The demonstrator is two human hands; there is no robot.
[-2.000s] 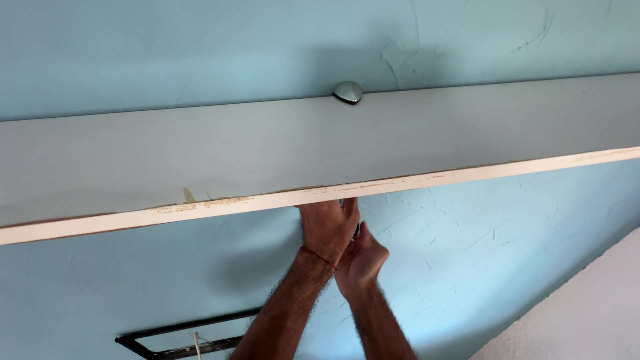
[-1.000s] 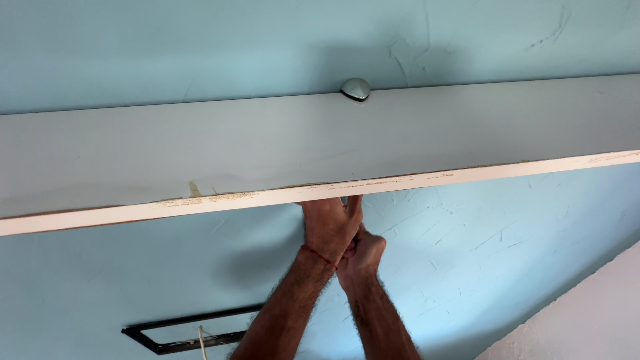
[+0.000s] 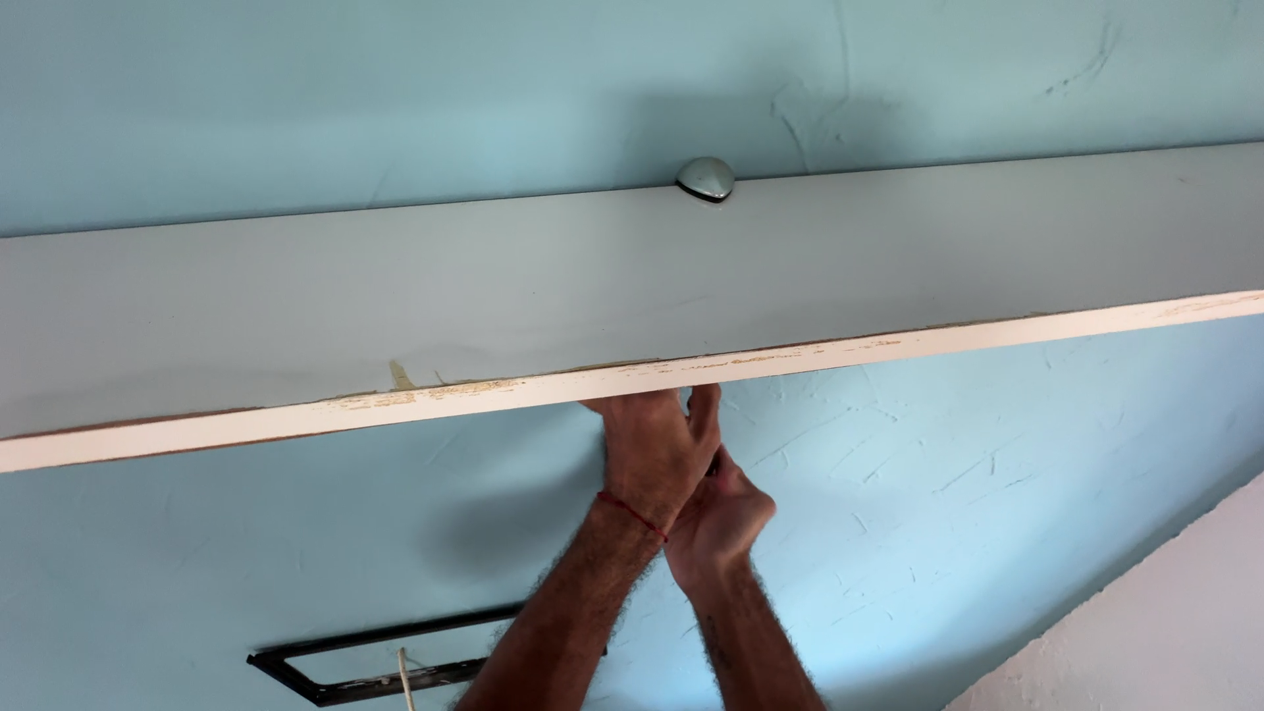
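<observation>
A long white shelf board (image 3: 553, 296) with chipped front edging crosses the view against a light blue wall. At its back edge sits a rounded metal shelf bracket (image 3: 706, 179). My left hand (image 3: 652, 439), with a thin red cord round the wrist, reaches up beneath the board, its fingertips hidden by the front edge. Close behind and to the right of it, my right hand (image 3: 726, 513) is curled, its fingers mostly hidden by the left hand. Whether either hand holds something cannot be seen.
Below the board at lower left, a black rectangular frame (image 3: 296, 681) is on the wall, partly behind my left forearm, with a pale cord (image 3: 405, 681) in front of it. A white sloping surface (image 3: 1145, 612) fills the lower right corner.
My right hand has turned and shifted slightly under the board, closer in behind my left hand than two seconds ago. My left hand stays in about the same place.
</observation>
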